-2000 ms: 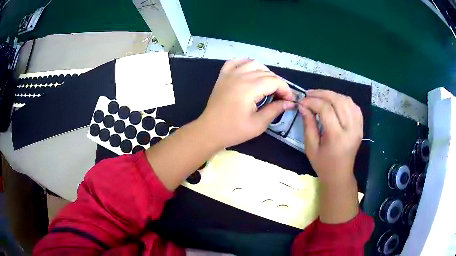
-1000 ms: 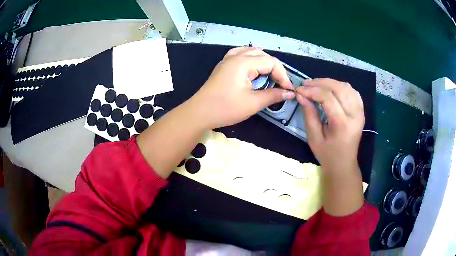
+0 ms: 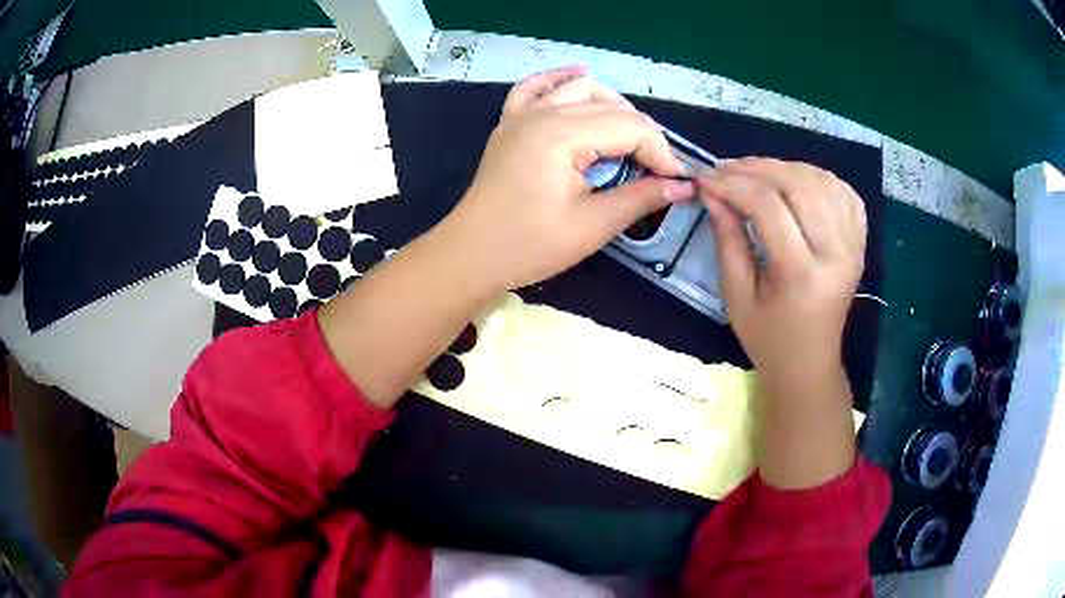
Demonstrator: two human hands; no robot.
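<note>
A silver-grey speaker housing lies slanted on the black work mat, partly hidden by both hands. An oval opening and part of a round driver show beside my left hand's fingers. My left hand is above the housing's left part, thumb and forefinger pinched together. My right hand is above its right part, fingertips pinched and meeting the left ones. Something small and dark shows between the fingertips, perhaps a thin strip; it is too small to tell. A thin white wire trails out to the right of my right hand.
Pale yellow release liner lies in front of the housing. A sheet of round black foam pads, a white backing sheet and black foam sheet lie left. Several speaker drivers stand right, beside a white post. Green belt runs beyond.
The whole view has shifted, so the scene sits higher in the picture. Both hands remain pinched together over the housing, with only small finger movements.
</note>
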